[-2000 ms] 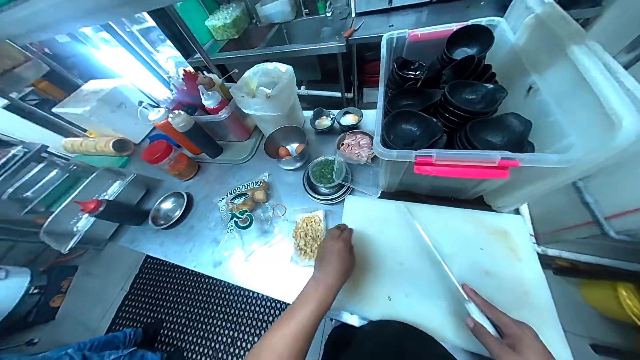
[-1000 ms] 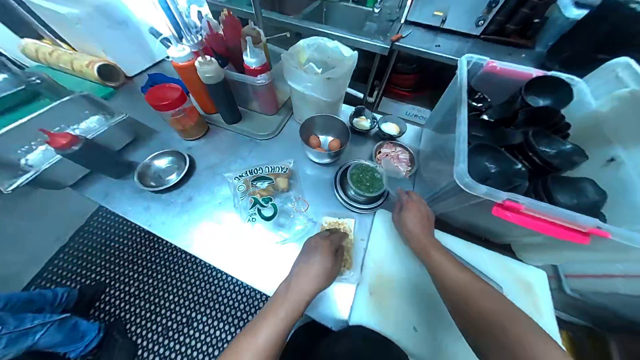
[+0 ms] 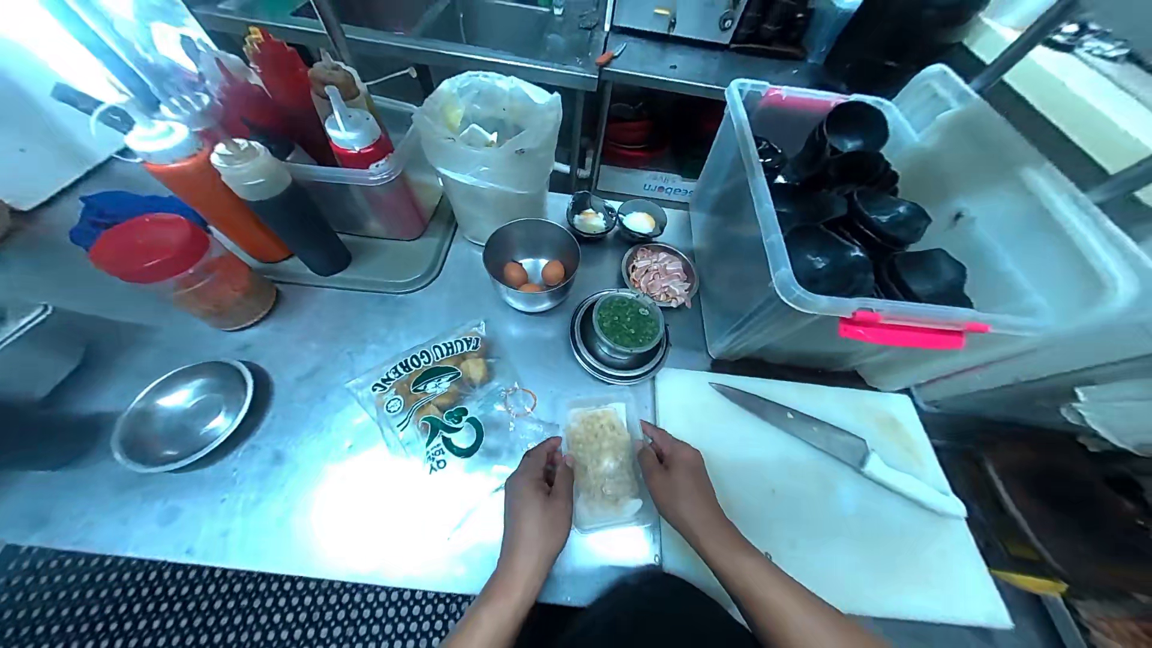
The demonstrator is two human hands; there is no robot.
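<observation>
A clear plastic container with pale chopped food (image 3: 601, 454) rests on the steel counter against the left edge of the white cutting board (image 3: 810, 549). My left hand (image 3: 538, 499) grips its left side, and my right hand (image 3: 679, 477) grips its right side; a clear cover seems to lie over the food. A chef's knife with a white handle (image 3: 837, 445) lies flat across the board. Left of the container is a printed plastic bag of fried tofu (image 3: 436, 387). Just beyond the container, a tub of chopped green herbs (image 3: 627, 322) sits on stacked steel bowls.
Behind are a steel bowl of eggs (image 3: 531, 261), a bowl of sliced pink meat (image 3: 661, 274) and a bag-lined tub (image 3: 490, 153). A large clear bin of black bowls (image 3: 810, 306) stands right; squeeze bottles (image 3: 279, 207), a red-lidded jar (image 3: 180, 270) and a steel bowl (image 3: 184, 414) are left.
The knife was in my right hand at first and now lies on the board. My left hand has moved from over the food to the container's side; my right hand has come to its other side.
</observation>
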